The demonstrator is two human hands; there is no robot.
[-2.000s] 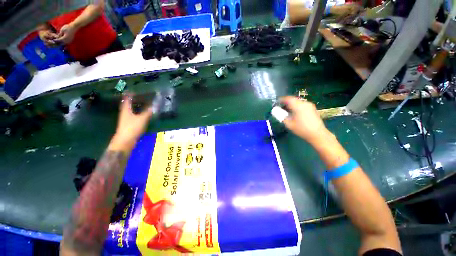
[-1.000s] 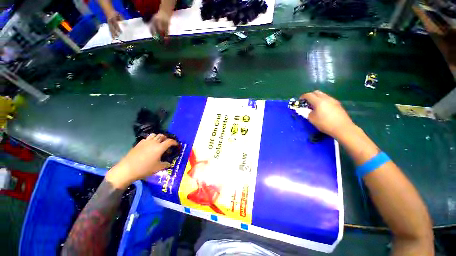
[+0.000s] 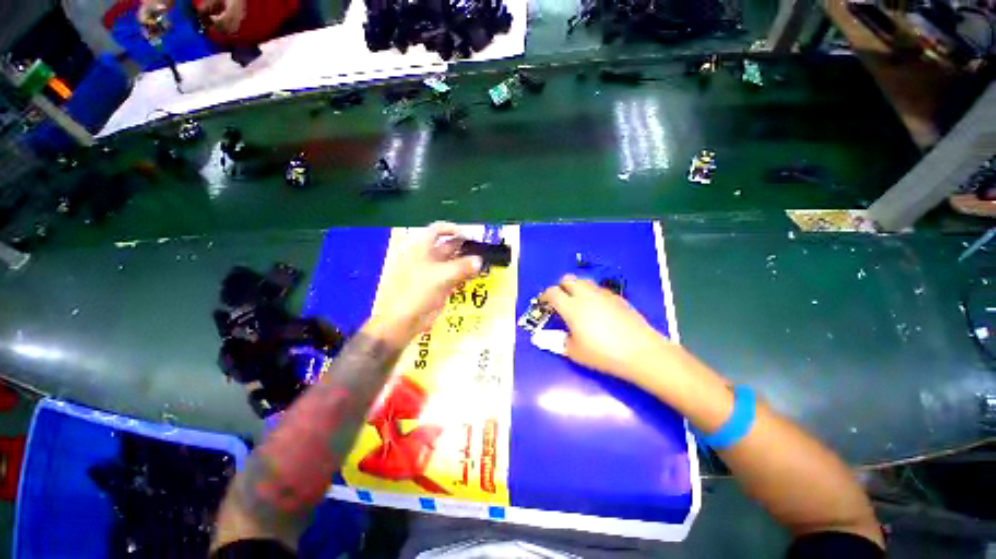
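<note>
My left hand (image 3: 428, 273) holds a black plastic housing (image 3: 488, 253) over the yellow-white band of the printed carton (image 3: 612, 437). My right hand (image 3: 590, 317) holds a small circuit board (image 3: 535, 316) over the carton's blue area, a little right of and below the housing. The two parts are apart. A white patch (image 3: 549, 341) shows by my right fingers. A dark cable (image 3: 612, 286) lies on the blue area behind my right hand.
Black housings (image 3: 257, 328) are heaped at the carton's left edge. A blue bin (image 3: 44, 480) with black parts is lower left. Loose boards (image 3: 702, 167) lie on the green belt (image 3: 546, 197). A person's hands (image 3: 224, 13) show across the line. A post (image 3: 939, 164) stands right.
My left hand has moved from the housing heap to the carton's middle with a housing. My right hand has brought the board nearer, over the blue area. The view has shifted.
</note>
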